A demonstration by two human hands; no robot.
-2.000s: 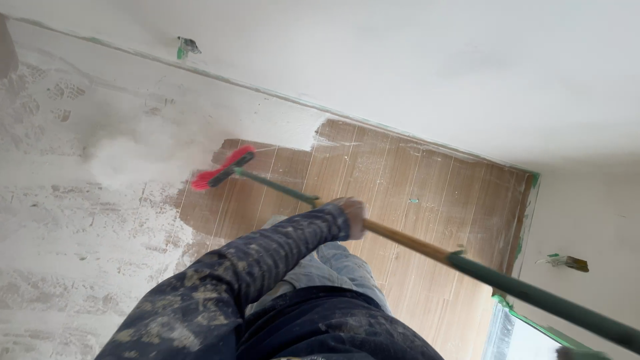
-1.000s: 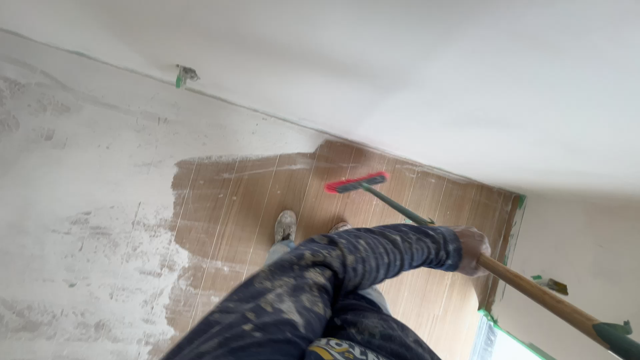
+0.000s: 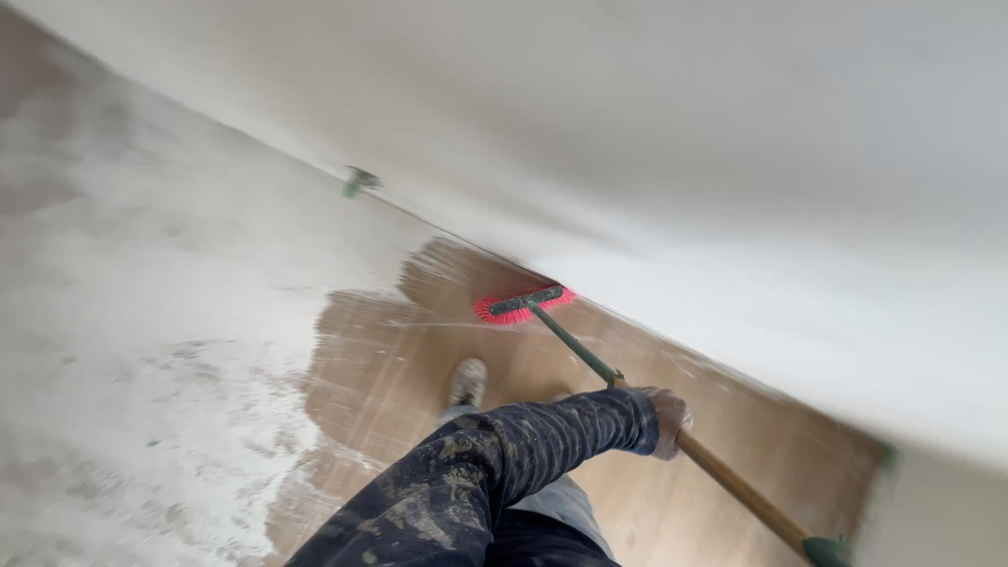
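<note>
A push broom [image 3: 526, 305] with a dark block and red bristles rests on the wood-plank floor [image 3: 370, 331], close against the foot of the wall. Its long handle [image 3: 736, 482], part wood and part green, slants down to the lower right and out of view. My left hand [image 3: 669, 424] is closed around the handle just above its green lower section; the dark sleeve on that arm is splattered with dried pale stains. My right hand is out of view.
Thick white dust [image 3: 205, 354] covers the floor on the left. A white wall [image 3: 709, 197] runs diagonally along it, with a green-taped fitting [image 3: 362, 181] low down. One dusty shoe [image 3: 469, 382] shows beside the broom. Green tape [image 3: 890, 457] marks the right corner.
The broom first went from the dust edge on the left to the bare planks by the wall. Its head now touches the wall's foot, and a fresh swept strip reaches into the dust there.
</note>
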